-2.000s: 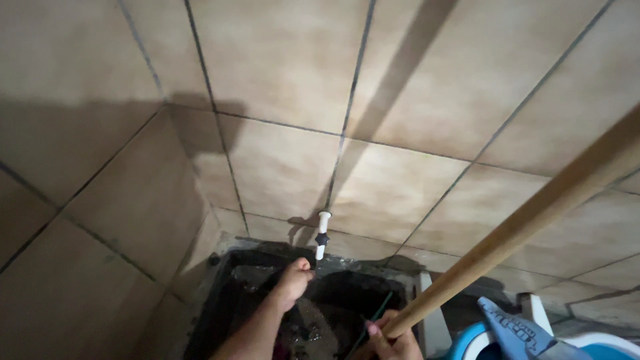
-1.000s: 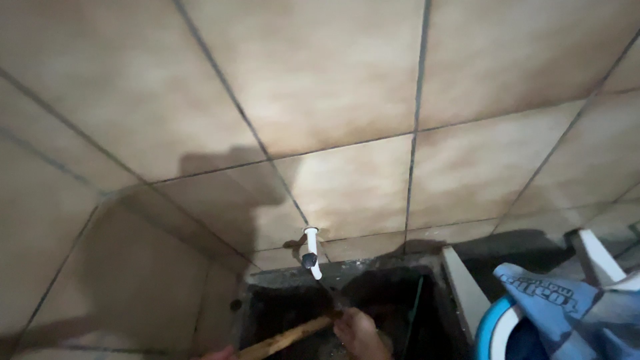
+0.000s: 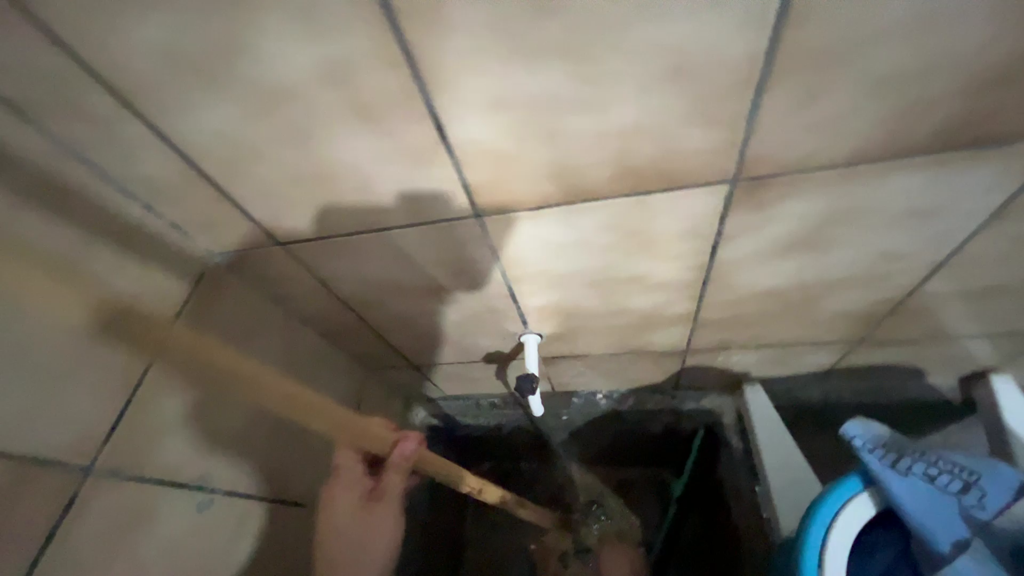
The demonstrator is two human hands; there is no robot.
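My left hand (image 3: pixel 372 488) is closed around a wooden pole (image 3: pixel 320 408), which slants from the upper left down into a dark basin (image 3: pixel 724 408). Low in the basin, at the pole's lower end, my right hand (image 3: pixel 612 556) is blurred and partly cut off by the frame edge; what its fingers hold cannot be made out. Above it a white plastic tap (image 3: pixel 534 364) with a dark knob juts from the tiled wall, and water seems to fall from it. A thin green strip (image 3: pixel 680 484) leans inside the basin, right of my right hand.
Beige wall tiles (image 3: pixel 616 272) meet in a corner at the left. Right of the basin stands a pale upright slab (image 3: pixel 780 456). Beyond it, a blue and white round container (image 3: pixel 824 520) has a light blue printed cloth (image 3: pixel 936 480) over its rim.
The pole leaned to the upper right two seconds ago and now leans to the upper left, with my left hand on it. The view has shifted somewhat.
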